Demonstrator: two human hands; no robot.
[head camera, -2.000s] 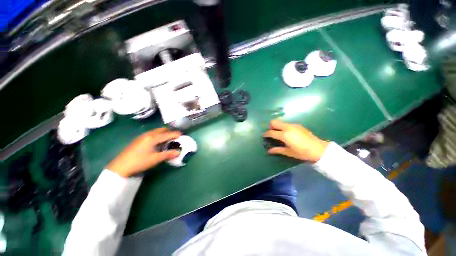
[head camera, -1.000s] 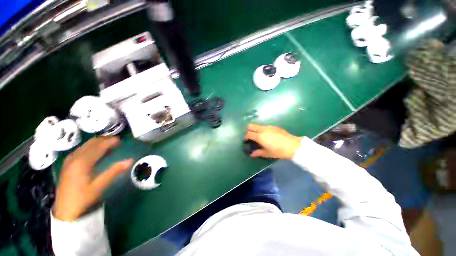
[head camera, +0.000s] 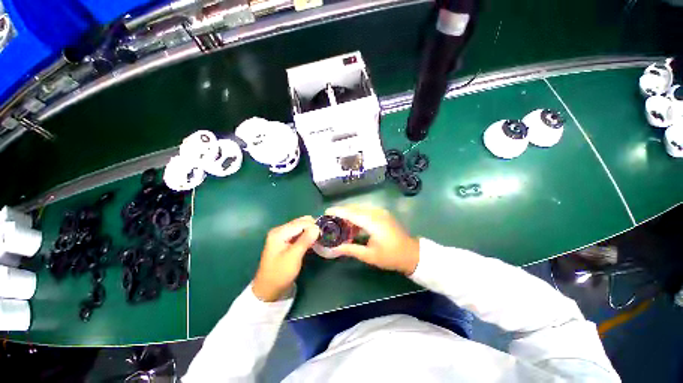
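Note:
My left hand (head camera: 284, 256) and my right hand (head camera: 380, 238) meet just in front of the screw feeder (head camera: 347, 142), low over the green mat. Between them they hold a white housing (head camera: 323, 251) with a black ring fitting (head camera: 330, 231) on top. My left fingertips touch the ring's left side; my right hand wraps the right side and hides part of the housing. The electric screwdriver (head camera: 434, 71) hangs behind, right of the feeder. Several black ring fittings (head camera: 409, 182) lie beside the feeder.
Loose white housings (head camera: 201, 158) lie left of the feeder. Piles of black plastic parts (head camera: 153, 239) and white cylinder housings (head camera: 16, 284) are at far left. Two finished subassemblies (head camera: 506, 140) stand right, with small greenish pieces (head camera: 469, 191) in front. More white parts (head camera: 660, 111) are at far right.
My hands, earlier apart, have come together. The white housing that lay on the mat is now held, with the black fitting on it. The view has shifted, showing more of the left side.

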